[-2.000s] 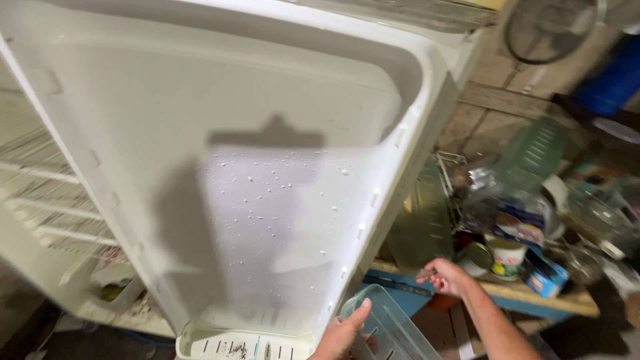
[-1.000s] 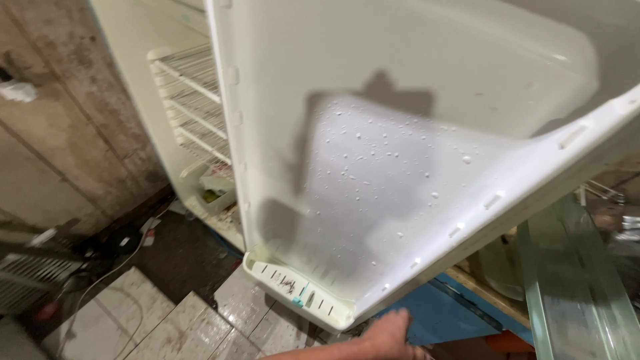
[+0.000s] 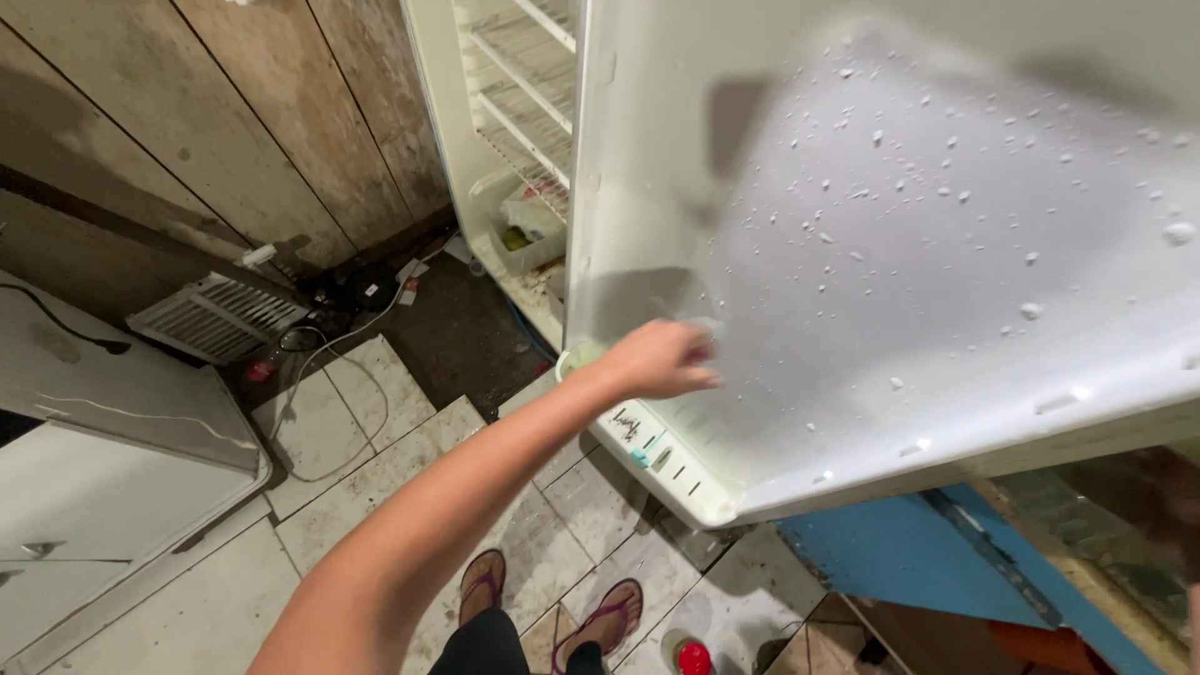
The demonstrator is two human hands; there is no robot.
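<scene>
My left hand point(image 3: 666, 361) reaches in from the lower left, over the bottom shelf of an open refrigerator door. Its fingers are curled near the inner door liner point(image 3: 900, 206), which carries many water drops; whether they hold something small does not show. Below the wrist, the white slotted door shelf point(image 3: 670, 469) has dark specks and a small turquoise piece on its front. At the right edge a blurred, skin-toned shape, possibly my right hand point(image 3: 1167, 487), is cut off by the frame, over a greenish clear plastic container point(image 3: 1078, 525). Its fingers cannot be made out.
Behind the door are the refrigerator's wire racks point(image 3: 525, 84) and a bin point(image 3: 534, 244) with food. A blue wooden piece point(image 3: 919, 553) lies below right. The tiled floor has steps, a cable point(image 3: 291, 412), my sandalled feet and a red-lidded jar point(image 3: 694, 656). A white cabinet stands left.
My left hand, on a clear plastic container two seconds ago, has left it and moved from outside the door's lower edge to over the door shelf. The view has swung left and down.
</scene>
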